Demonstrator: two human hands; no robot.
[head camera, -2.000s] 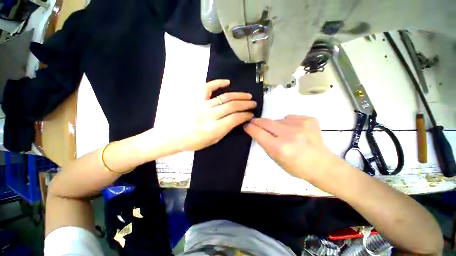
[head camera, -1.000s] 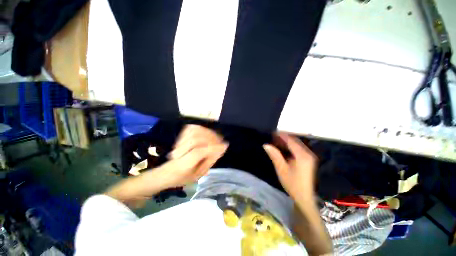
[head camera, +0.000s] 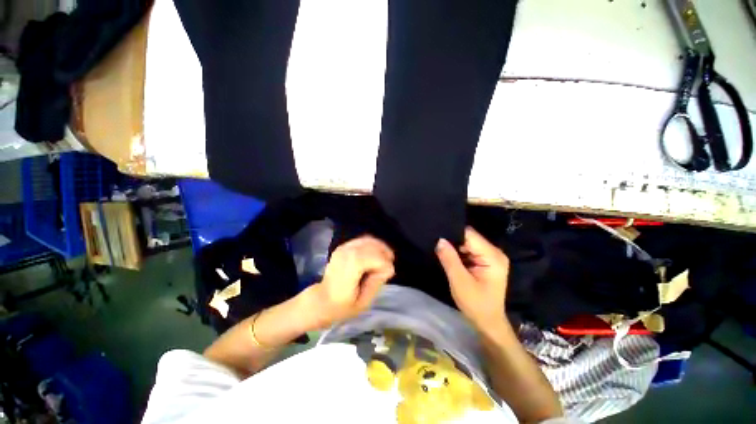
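Observation:
A long black garment panel (head camera: 431, 108) runs down the white machine table and over its front edge. Below the edge, my right hand (head camera: 474, 273) pinches the right border of this panel between thumb and fingers. My left hand (head camera: 358, 269) is curled at the left side of the black cloth near my lap, its fingertips bent against the dark cloth. A second black strip (head camera: 249, 99) lies to the left and also hangs over the edge. The cloth between my hands is dark and its folds are hard to see.
Tailor's shears (head camera: 705, 99) lie on the table (head camera: 580, 149) at the right. Heaped black cloth (head camera: 41, 83) is at the far left. Below are blue crates (head camera: 81, 199), cream scraps (head camera: 225, 296) on black cloth, and striped cloth (head camera: 593, 377) at the lower right.
My hands have left the needle area and come down below the table's front edge. The view has tilted down, so the machine head is out of the picture. My right hand now pinches the panel's lower border.

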